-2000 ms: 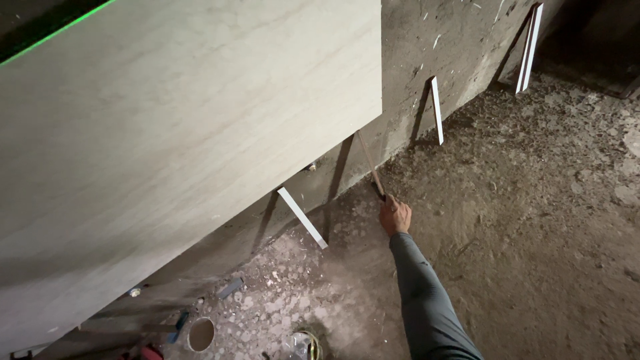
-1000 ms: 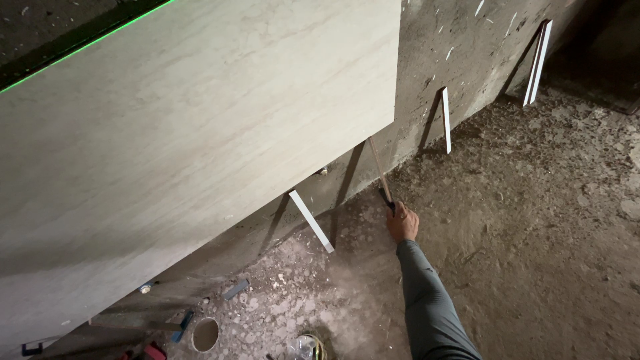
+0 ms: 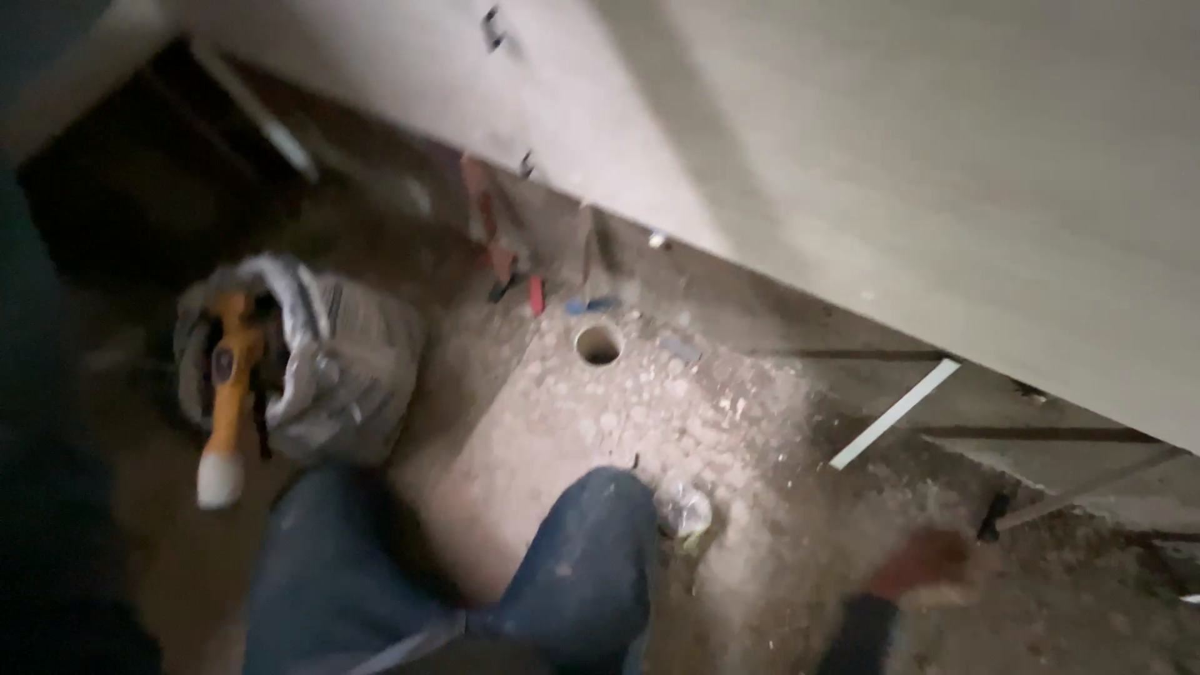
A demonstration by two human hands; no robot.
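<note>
A large pale tile panel with faint veining (image 3: 900, 178) stands against the rough wall, its lower edge above the floor. My right hand (image 3: 937, 562), blurred, is low at the right, close to a small black piece (image 3: 994, 517) at the foot of a thin strip (image 3: 1078, 492) that slants up to the panel's edge. Whether my fingers grip the black piece is unclear. A white strip (image 3: 895, 414) also leans from the floor to that edge. My left hand does not show; a dark blurred shape fills the left side.
An open woven sack (image 3: 361, 366) stands by my knees, with a yellow-orange tool with a white end (image 3: 230, 394) in it. A round hole or pipe opening (image 3: 598, 345), red (image 3: 536, 294) and blue (image 3: 589, 306) pieces and a clear plastic object (image 3: 684, 508) are on the floor.
The view has swung far to the left and down, bringing the sack and my knees in. My right hand, on the thin strip's dark lower end before, now shows only blurred beside it.
</note>
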